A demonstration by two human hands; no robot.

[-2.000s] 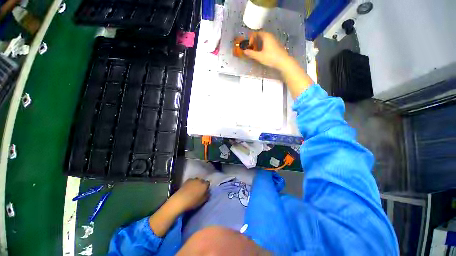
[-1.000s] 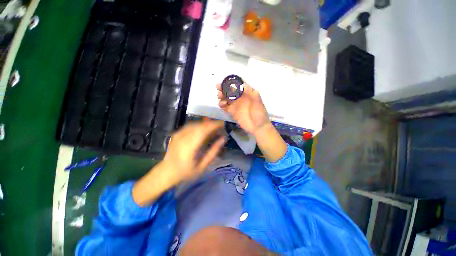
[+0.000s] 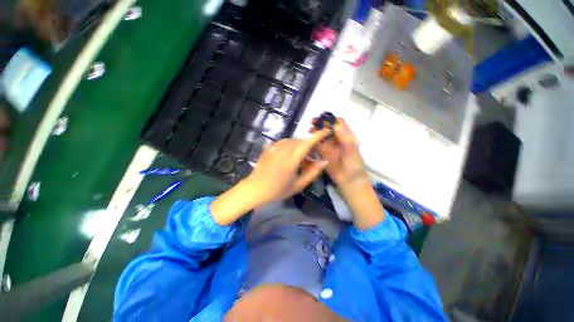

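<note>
My right hand (image 3: pixel 343 154) holds a small round black housing (image 3: pixel 325 121) over the front left part of the white machine. My left hand (image 3: pixel 280 168) is beside it, with a finger reaching to the housing; the fingers are apart and blurred. Whether the left hand holds anything of its own is hard to tell. The orange fixture (image 3: pixel 398 70) sits on the grey plate (image 3: pixel 434 104) with no hand on it.
A black blister tray (image 3: pixel 217 104) lies left of the machine, with one round shape in a near pocket. Blue-handled snips (image 3: pixel 165 190) lie below it. The green conveyor (image 3: pixel 82 132) carries small bright parts. A red knob (image 3: pixel 428 219) is at the machine's front corner.
My right hand has left the orange fixture and brought the black housing towards me. My left hand has come up from my lap to the housing. The view has turned.
</note>
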